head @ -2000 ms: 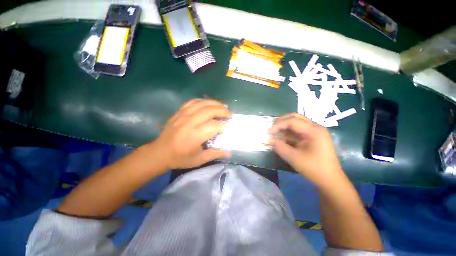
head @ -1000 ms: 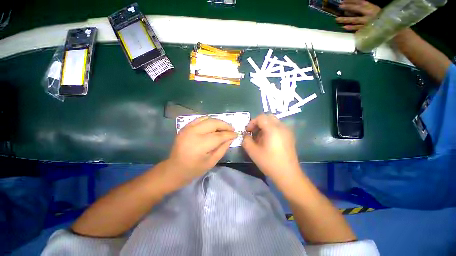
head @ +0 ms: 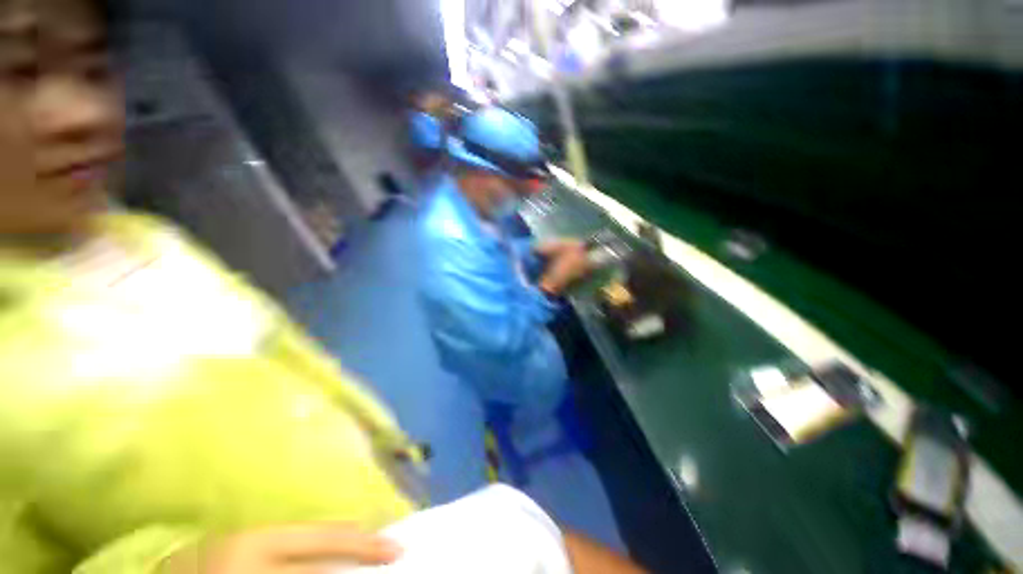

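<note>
The picture is blurred. Neither of my hands is in view; only what looks like my white sleeve and a bit of bare forearm shows at the bottom edge. On the green bench top (head: pixel 718 437) at the right lies a part-assembled phone (head: pixel 799 406) with a pale centre and dark frame, clear plastic beside it. Farther right, near the white rail, lies a second part-assembled phone (head: pixel 933 477), with a small white patterned piece (head: pixel 923 539) at its lower end.
A person in yellow (head: pixel 202 415) stands close at the left, a hand (head: pixel 303 546) against the white sleeve. A worker in blue (head: pixel 477 280) is at the bench beyond, near dark and yellowish items (head: pixel 634 308). The white rail (head: pixel 774 314) borders the green conveyor.
The view has swung far left, away from my hands, the module, the strips and the black phone. The person in yellow has come into view. The two phones now show at the right.
</note>
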